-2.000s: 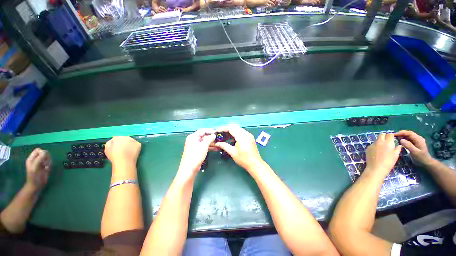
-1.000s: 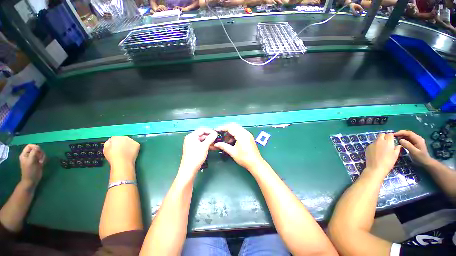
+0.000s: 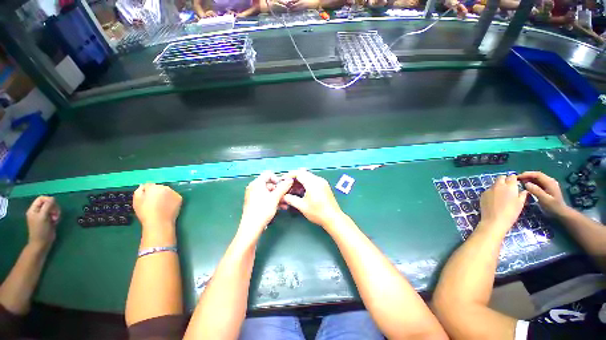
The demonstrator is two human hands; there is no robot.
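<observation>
My left hand [image 3: 264, 197] and my right hand [image 3: 315, 196] meet at the fingertips in the middle of the green bench. Between them they hold a small black part [image 3: 296, 188], mostly hidden by the fingers. Some dark parts show behind and below my fingers, too covered to tell apart. A white card with a dark centre [image 3: 345, 184] lies on the bench just beyond my right hand.
Left neighbour's hand [image 3: 157, 204] is beside rows of black parts [image 3: 106, 208]. Right neighbour's hands work over a clear blister tray [image 3: 456, 210]. More black parts [image 3: 481, 159] lie beyond it. Across the belt [image 3: 266, 119] are stacked trays [image 3: 207, 56] and a blue bin [image 3: 555, 86].
The view has shifted slightly. My fingers have closed more over the black part, which shows less now. My hands stay in nearly the same place.
</observation>
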